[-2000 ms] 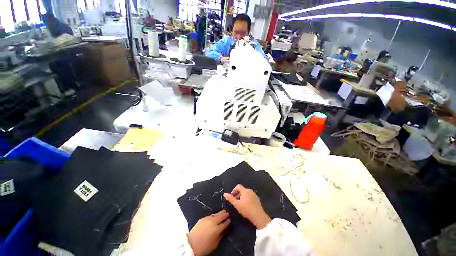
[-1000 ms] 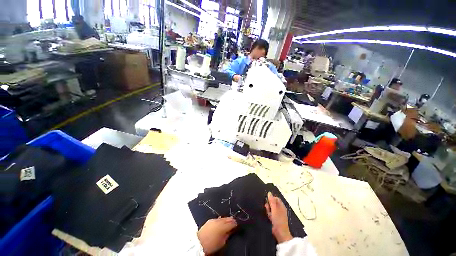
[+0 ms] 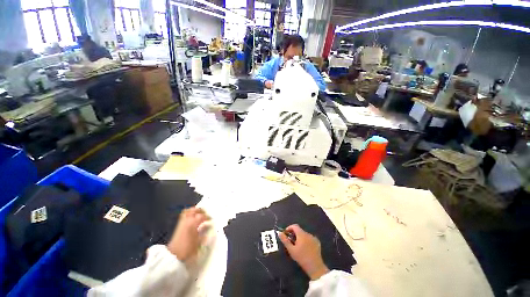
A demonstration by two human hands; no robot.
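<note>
A pile of black fabric panels [image 3: 247, 267] lies on the pale table in front of me. A white label with dark lettering [image 3: 269, 241] shows on its top panel. My right hand [image 3: 302, 250] is over the pile just right of the label, fingers closed around a small dark thing that looks like thread snips [image 3: 288, 234], mostly hidden. My left hand [image 3: 189, 233] is blurred, between this pile and the left stack of black panels [image 3: 139, 200]; I cannot tell whether it holds anything. The left stack also shows a white label [image 3: 116, 214].
A blue crate [image 3: 72, 174] with labelled black panels stands at the left. A white sewing machine [image 3: 285, 125] and an orange-red thread cone [image 3: 369, 159] stand behind the work. Loose threads [image 3: 355, 223] lie on the table's right part. A person in blue [image 3: 267, 71] sits behind the machine.
My left hand has left the central pile and moved left towards the other stack. A label now shows on the central pile. My right hand has moved left, close to that label.
</note>
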